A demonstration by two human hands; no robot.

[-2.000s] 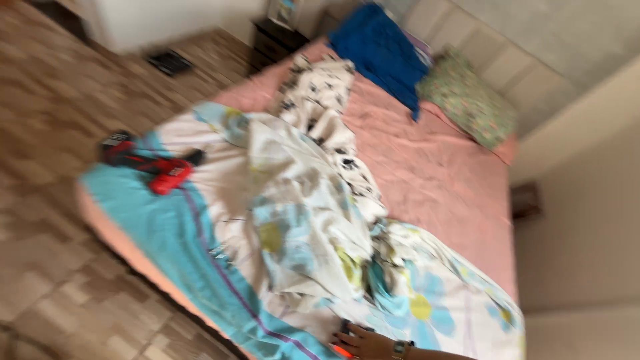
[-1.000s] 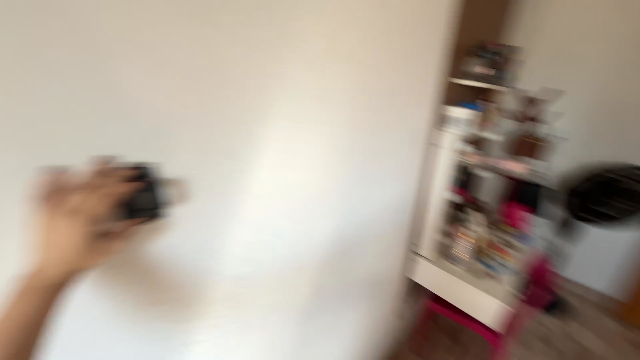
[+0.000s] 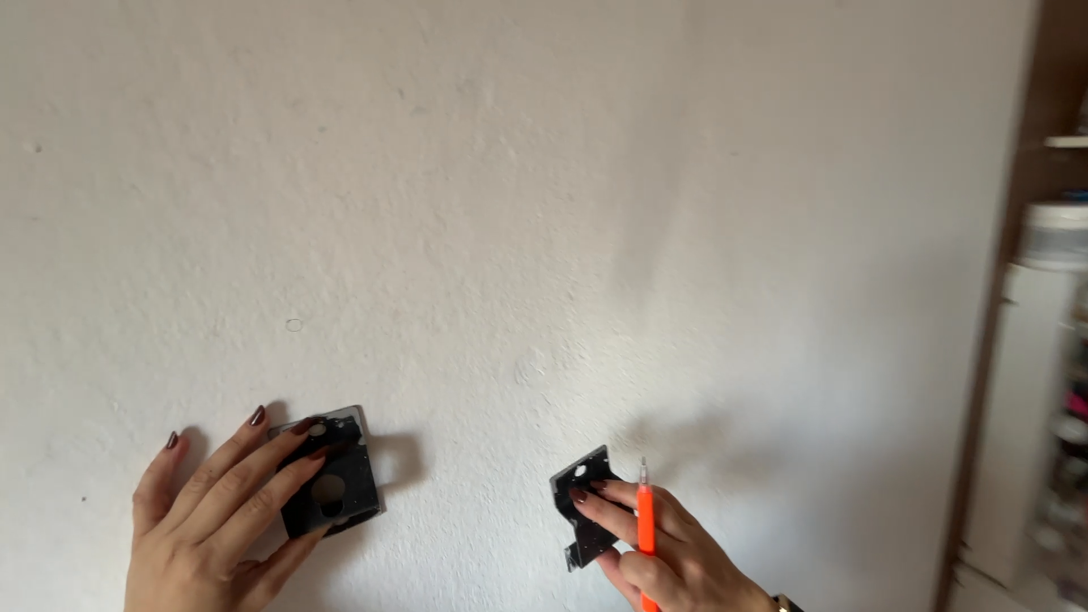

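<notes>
My left hand (image 3: 225,510) holds a black metal bracket (image 3: 340,480) against the white wall, its fingers spread over the plate. The bracket has a large round hole and a smaller one above. Lower right, my right hand (image 3: 671,544) grips a second black bracket (image 3: 595,531), bent in shape, between thumb and fingers. An orange pen or mechanical pencil (image 3: 647,518) is also in that hand, its tip pointing up. Whether the second bracket touches the wall, I cannot tell.
The white wall (image 3: 510,212) fills most of the view, with a small drawn oval (image 3: 294,325) above the left bracket. At the right stand a brown upright edge (image 3: 990,340) and a white shelf unit (image 3: 1024,425) with a white container (image 3: 1054,236) and blurred items.
The view has swung from the bed to the wall. Both hands are now at the wall with a bracket each; one second ago only one hand showed, with a dark object.
</notes>
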